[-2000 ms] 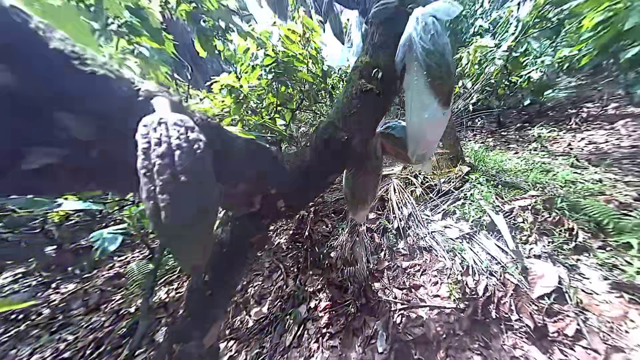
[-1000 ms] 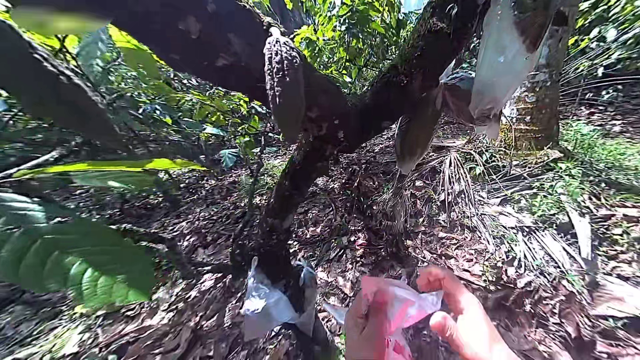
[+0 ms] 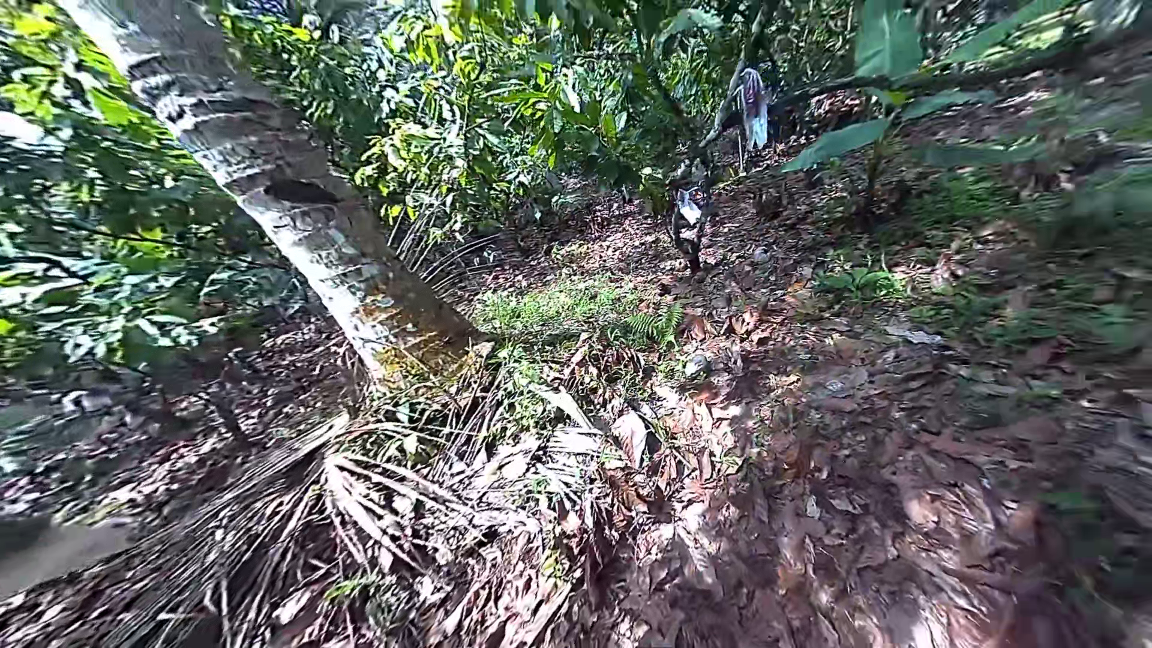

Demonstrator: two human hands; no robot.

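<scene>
Neither my left hand nor my right hand shows in the head view. A whitish plastic bag (image 3: 754, 112) hangs from a branch in the upper right of the view, some distance off. Below and left of it, a second whitish piece (image 3: 690, 207), apparently plastic, is on a small dark trunk (image 3: 691, 247). What the bags cover cannot be made out.
A pale, ringed palm trunk (image 3: 315, 216) leans across the left. Dry palm fronds (image 3: 378, 504) lie at its base. Brown leaf litter (image 3: 810, 522) covers the ground to the right, with a low fern (image 3: 655, 324) beyond. A leafy branch (image 3: 954, 81) reaches in from the upper right.
The view has swung far to the right. My hands, seen with a thin pinkish-white plastic bag one second ago, are out of view, as are the cacao pods and the forked trunk.
</scene>
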